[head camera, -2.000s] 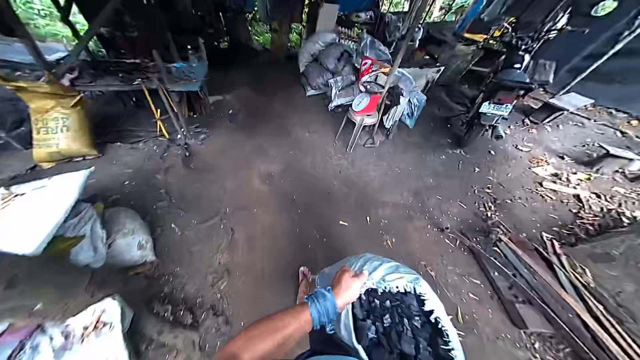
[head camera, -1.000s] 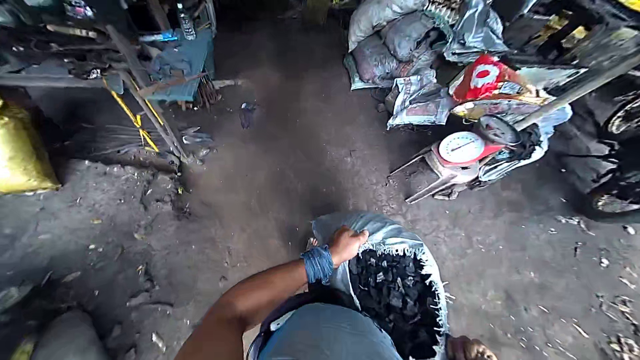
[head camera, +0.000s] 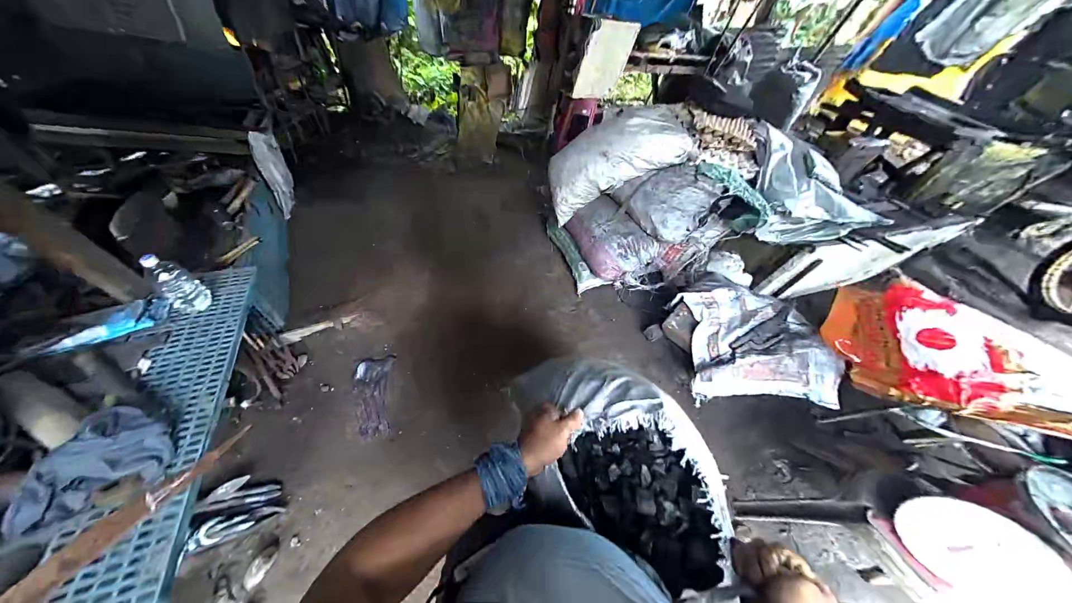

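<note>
An open woven sack (head camera: pixel 615 389) full of black charcoal pieces (head camera: pixel 649 494) is at the bottom centre, against the front of my body. My left hand (head camera: pixel 548 440), with a blue-grey band around the wrist, grips the sack's rim on its left side. My right hand (head camera: pixel 779 569) is closed at the rim's lower right, partly cut off by the frame edge. Close to my right hand, at the lower right, is a weighing scale with a white round dial (head camera: pixel 980 548), its face washed out. The sack's lower part is hidden.
Filled sacks (head camera: pixel 624 155) are piled ahead on the right, with a folded printed sack (head camera: pixel 758 343) and a red and white bag (head camera: pixel 930 343) nearer. A blue perforated bench (head camera: pixel 197 368) with a plastic bottle (head camera: pixel 176 283) stands left. A dark cloth-like scrap (head camera: pixel 374 394) lies on the dirt floor.
I have moved forward across the floor with the charcoal sack, and the sack pile, bench and scale are now nearer. My right hand, out of view two seconds ago, is at the rim.
</note>
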